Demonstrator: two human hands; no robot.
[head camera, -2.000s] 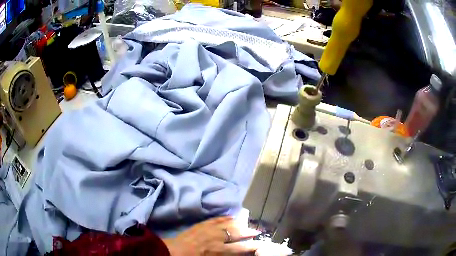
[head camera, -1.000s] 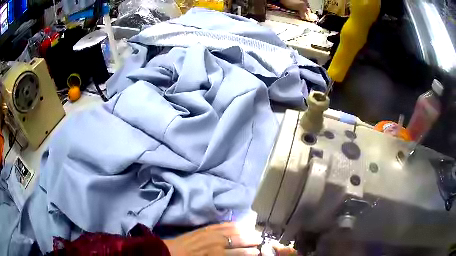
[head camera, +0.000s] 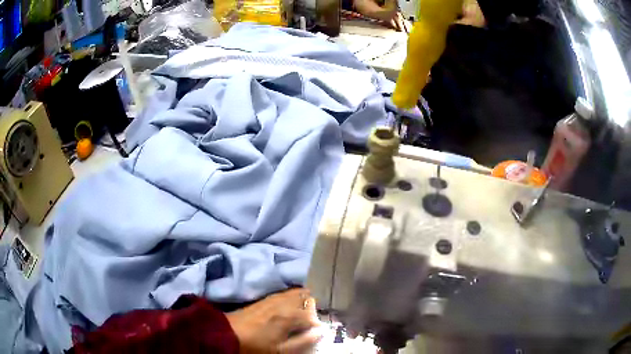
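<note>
The light blue-grey garment fabric (head camera: 228, 166) lies in a large crumpled heap left of the cream sewing machine arm (head camera: 484, 228). My left hand (head camera: 273, 321), with a ring and a dark red sleeve, is at the bottom centre. It rests at the fabric's near edge, beside the machine's left end. Bright glare (head camera: 346, 340) hides its fingertips and most of the needle area, so I cannot tell whether it grips cloth. My right hand is not in view.
A yellow-handled screwdriver (head camera: 423, 59) stands at the arm's left end. A pink bottle (head camera: 569, 145) and orange-lidded cup (head camera: 519, 173) are behind the arm. A small cream machine (head camera: 34, 162) is at far left. Part of another person's hand (head camera: 377, 10) shows at the top.
The view has shifted, so the machine arm and screwdriver appear further left. My left hand appears more bent and further left, still near the needle area. The fabric heap keeps much the same shape.
</note>
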